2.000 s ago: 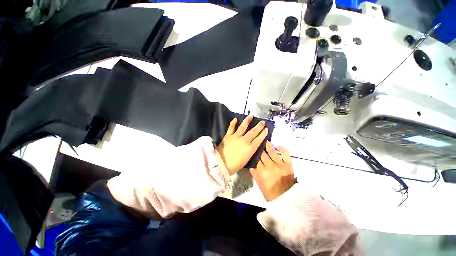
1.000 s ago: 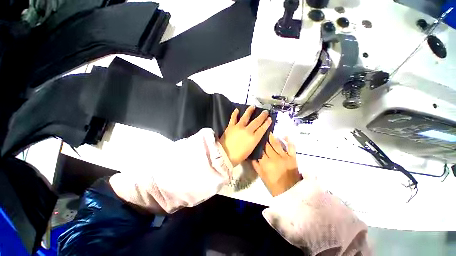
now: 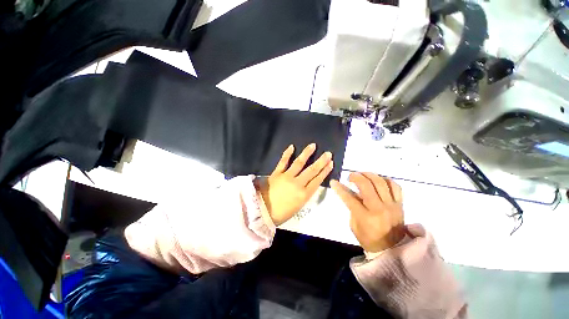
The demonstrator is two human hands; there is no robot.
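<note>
A black cut panel (image 3: 249, 134) lies flat on the white table, its short end beside the needle and presser foot (image 3: 374, 118). My left hand (image 3: 296, 184) rests on the panel near that end, fingers spread, palm down. My right hand (image 3: 373, 209) is just right of the panel's lower corner, thumb tip close to the corner, fingers slightly bent; I cannot tell if the thumb touches the cloth. The white sewing machine head (image 3: 374, 56) stands above the needle area.
Black panel stacks (image 3: 125, 28) lie at upper left. Another black panel (image 3: 262, 37) lies behind the worked one. Black snips (image 3: 471, 171) with thread ends lie right of the needle. An oval control panel (image 3: 524, 137) is at right. Blue material (image 3: 15, 293) shows at lower left.
My right hand has moved right, off the panel's end. My left hand has slid back slightly, and more of the end lies uncovered and flatter. The view has shifted closer to the machine.
</note>
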